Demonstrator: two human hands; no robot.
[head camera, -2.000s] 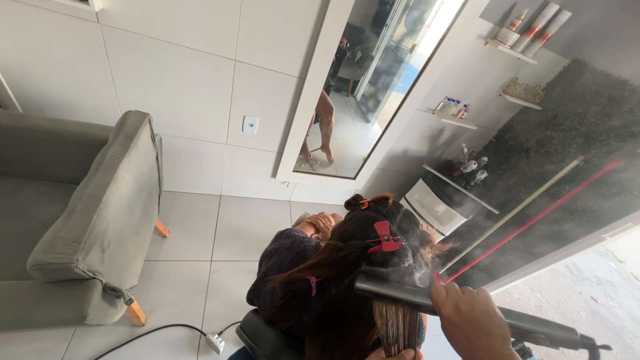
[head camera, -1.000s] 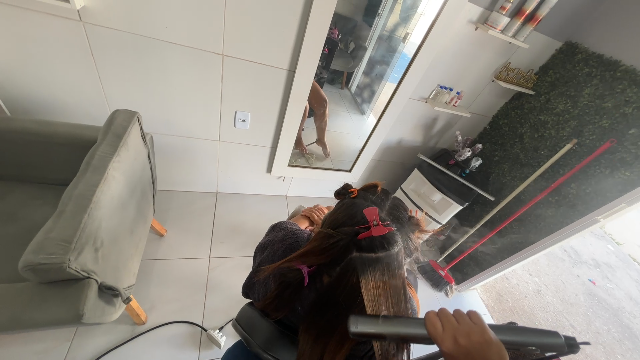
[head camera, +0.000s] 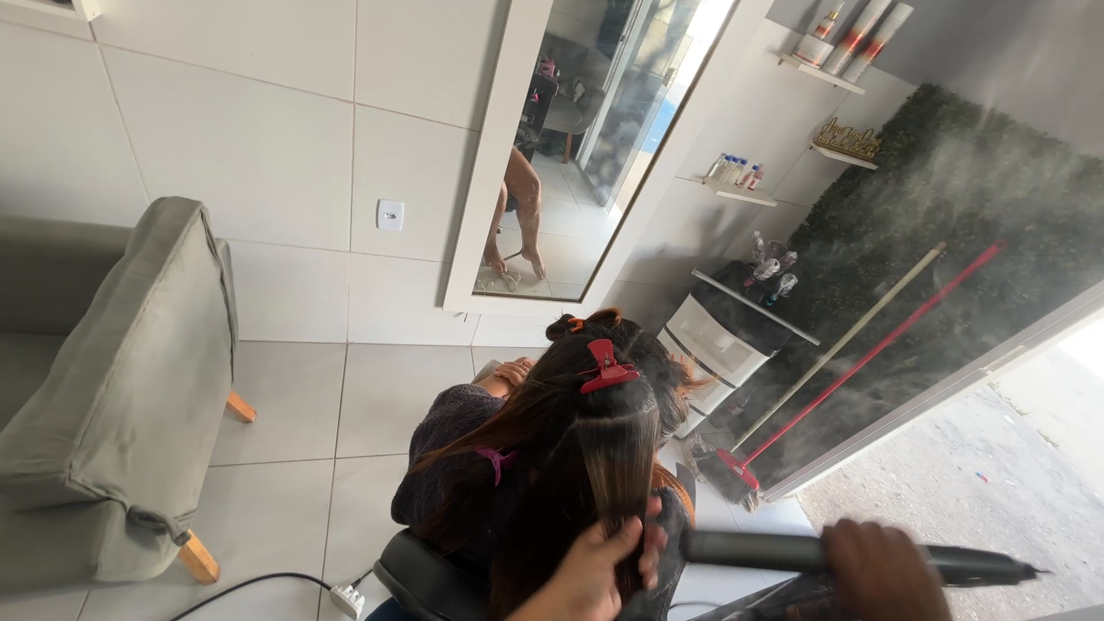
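A seated person's dark hair (head camera: 543, 448) is parted into sections, with a red claw clip (head camera: 608, 366) at the back of the head, an orange clip (head camera: 573, 324) near the top and a pink clip (head camera: 497, 462) at the left. My left hand (head camera: 608, 561) holds a straight, flat strand (head camera: 617, 466) between thumb and fingers. Just right of that strand, my right hand (head camera: 880, 569), blurred, grips a dark hair straightener (head camera: 759, 550) lying nearly level. Its tip is beside my left hand, apart from the strand. Whether its plates are closed is unclear.
A grey armchair (head camera: 112, 379) stands at left, a power cord with a white plug (head camera: 347, 601) on the floor. Ahead are a framed mirror (head camera: 595, 155) and a drawer unit (head camera: 716, 345). A red broom (head camera: 871, 354) leans at right beside a pale pole. Vapour drifts there.
The straightener, on the hair two seconds ago, is now off it to the right. My left hand, out of view one second ago, now shows holding the strand.
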